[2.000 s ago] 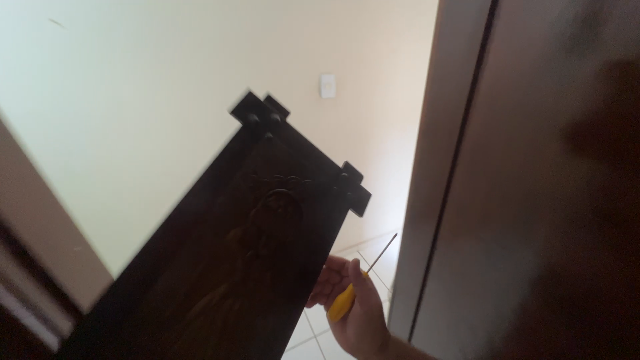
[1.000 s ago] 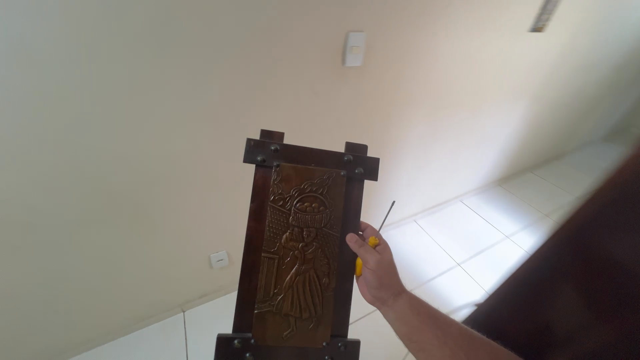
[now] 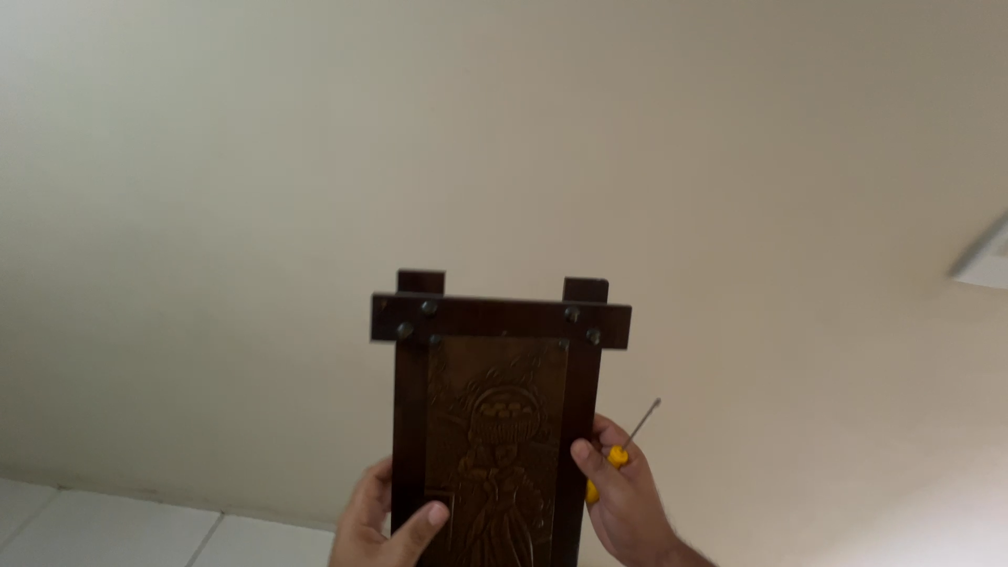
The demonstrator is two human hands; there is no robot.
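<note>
A dark wooden frame (image 3: 504, 317) with crossed corners and round studs surrounds an embossed metal relief panel (image 3: 498, 441) of a figure with a basket on its head. It is upright before the wall, its lower end cut off by the view. My left hand (image 3: 390, 520) grips the left edge, thumb on the front. On the right edge, my right hand (image 3: 626, 496) holds the frame and also a screwdriver (image 3: 618, 457) with a yellow handle, its thin shaft pointing up to the right.
A plain light wall (image 3: 236, 236) stands behind the frame. White floor tiles (image 3: 118, 524) show at the lower left. At the right edge is part of a pale fixture (image 3: 984, 260), too cut off to identify.
My left hand has come into view on the frame's left edge. The frame, tilted two seconds ago, is now nearly upright. The view has turned strongly.
</note>
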